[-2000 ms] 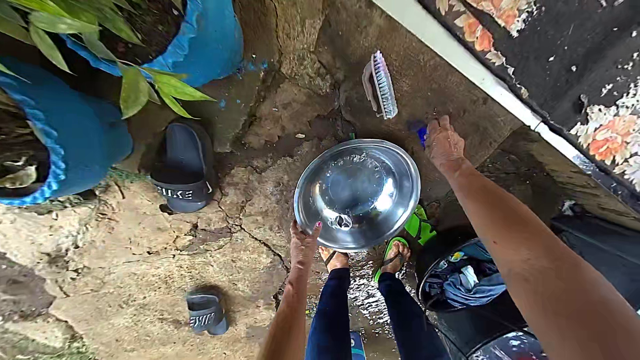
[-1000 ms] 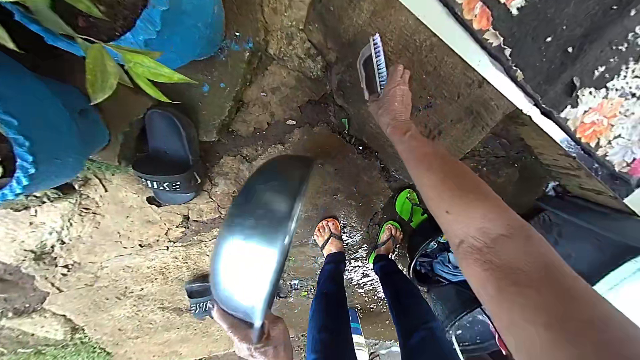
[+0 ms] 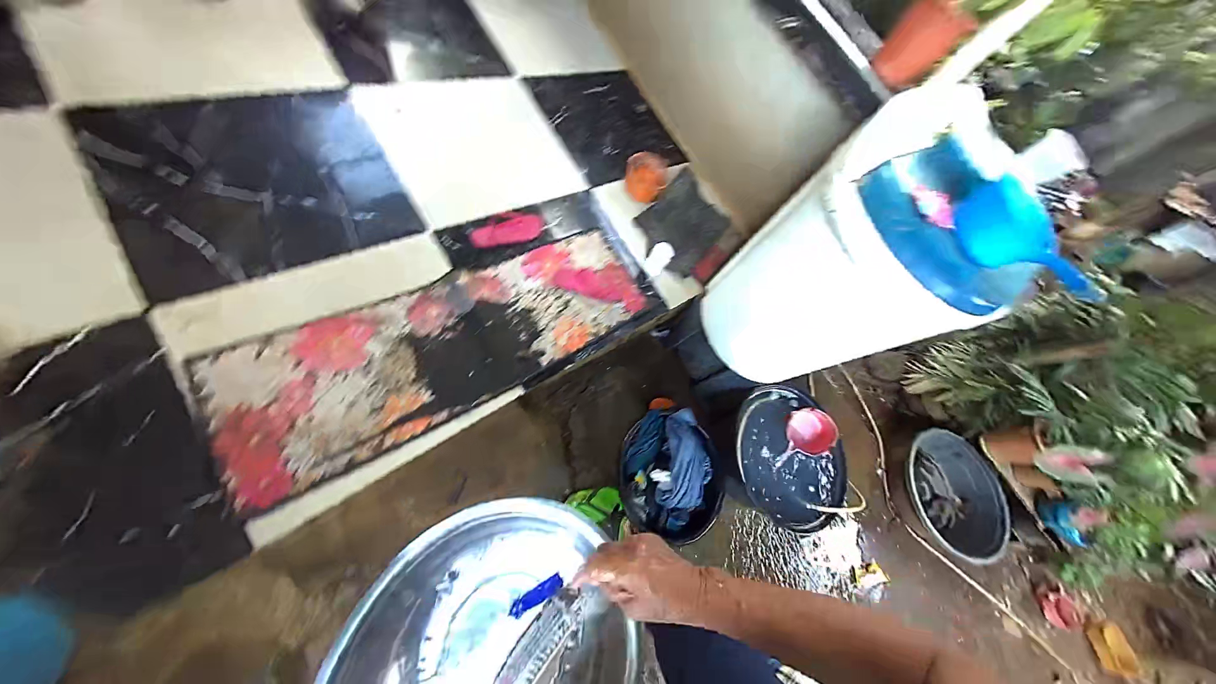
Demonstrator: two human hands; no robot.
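Note:
A shiny metal basin (image 3: 380, 622) fills the lower middle, cut off by the bottom edge. Over its right rim reaches my right hand (image 3: 635, 575), fingers closed, a small blue object (image 3: 537, 596) sticking out at the fingertips. A scrub brush (image 3: 543, 644) is just below the fingers, over the basin's inside; whether the hand also grips it is unclear. My left hand is out of view. Right of the basin stands a dark bucket of wet clothes (image 3: 686, 465). Beside it is a dark tub of water (image 3: 769, 475) with a pink dipper (image 3: 811, 430).
A tall white drum (image 3: 807, 285) holds a blue dipper (image 3: 1002, 223). A floral mat (image 3: 332, 399) lies along the edge of a checkered tile floor (image 3: 484, 142). Further right are a grey basin (image 3: 958, 494), a hose (image 3: 950, 560) and plants. A green slipper (image 3: 597, 505) is beside the clothes bucket.
My right hand has moved from the brush on the ground to over the basin, and the brush is there too. My left hand has left the view. The view has swung toward the tiles and drum.

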